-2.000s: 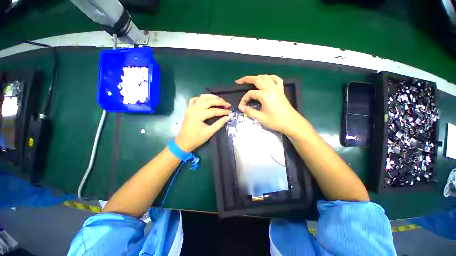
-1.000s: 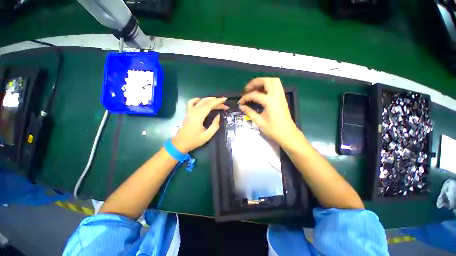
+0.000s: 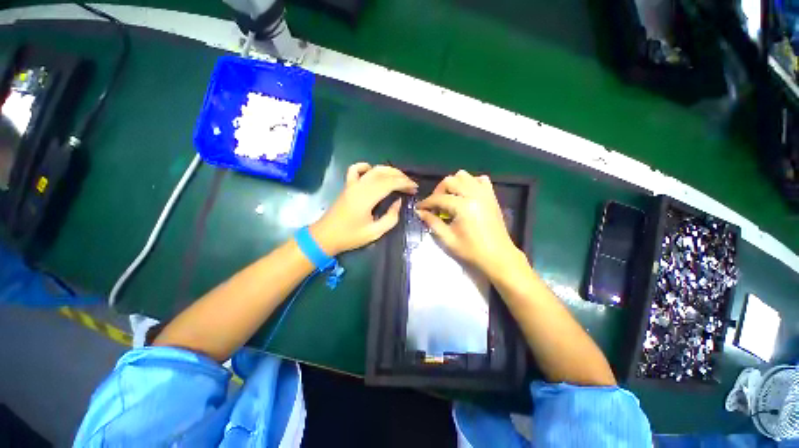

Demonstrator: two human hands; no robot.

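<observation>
An opened tablet or phone unit [image 3: 447, 302] with a large silvery rectangle lies in a black carrier tray [image 3: 382, 341] in front of me. My left hand [image 3: 364, 208] rests at the unit's top left end, fingertips on or near the frame, thumb apart from the fingers. My right hand [image 3: 464, 217] is beside it over the top end, thumb and fingertips close together. Whether a tiny part is between them is too small to tell. The fingers hide most of the unit's top end.
Blue bin [image 3: 210, 131] with white pieces at the upper left. Black parts box [image 3: 653, 289] heaped with glittering pieces on the right, a black slab device [image 3: 616, 254] beside it. White card [image 3: 758, 328] and small fan [image 3: 778, 402] far right. Another tray [image 3: 66, 96] far left. Conveyor behind with trays.
The camera view has turned and shifted, bringing the small fan into view. My right fingers have come down from a raised pose onto the unit's top end. My left hand stays at the top left.
</observation>
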